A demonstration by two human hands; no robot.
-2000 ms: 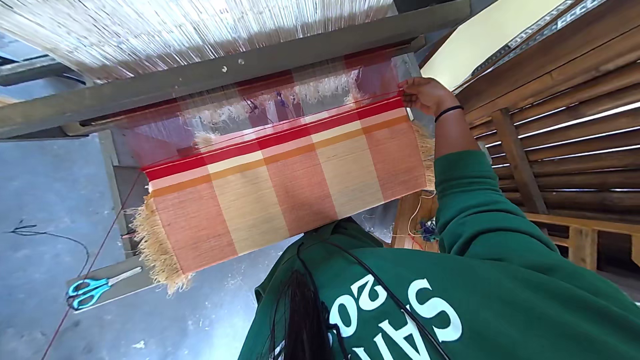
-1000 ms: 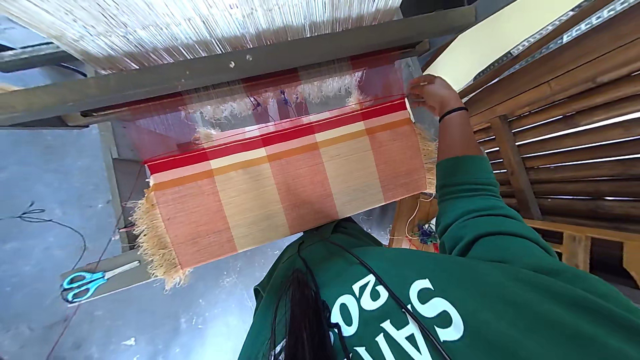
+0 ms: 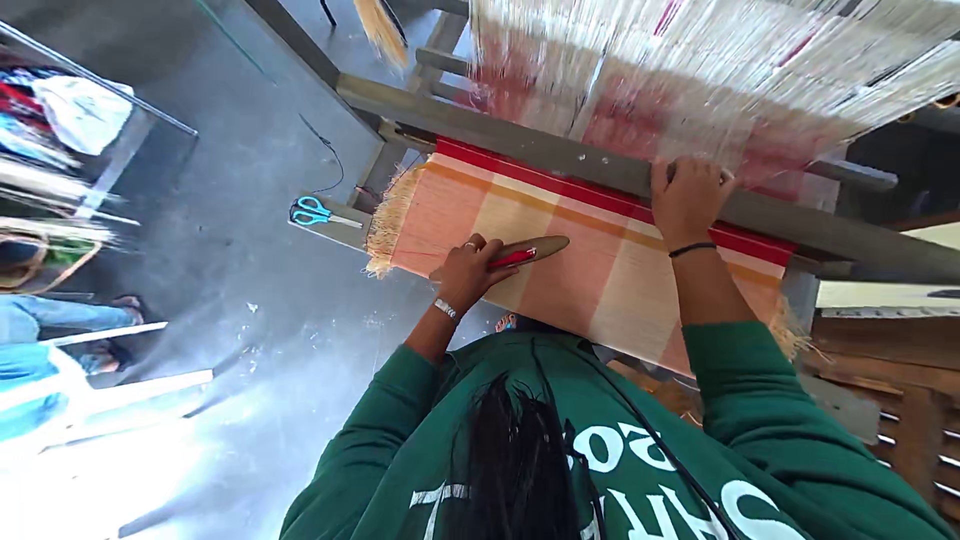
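Note:
My left hand [image 3: 469,274] grips a wooden boat shuttle [image 3: 553,244] with red thread in it, over the woven cloth. That cloth [image 3: 570,262] has orange and cream bands, a red border and fringed side edges, and lies across the loom's front. My right hand [image 3: 691,199] is closed over the top of the loom's wooden beater bar [image 3: 510,135], right of its middle. Beyond the bar run the pale and red warp threads [image 3: 622,75]. Blue-handled scissors [image 3: 311,211] lie on a wooden ledge left of the cloth.
Dark wooden slats [image 3: 892,360] stand at the right. At the far left are a rack with cloths [image 3: 82,112] and another person's legs in jeans [image 3: 67,313]. A brush-like tuft of fibre [image 3: 379,30] is near the loom frame at the top.
My right hand has moved from the cloth's right edge onto the beater bar. My left hand has come into view with the shuttle. The beater now sits close against the red border. The view has shifted left.

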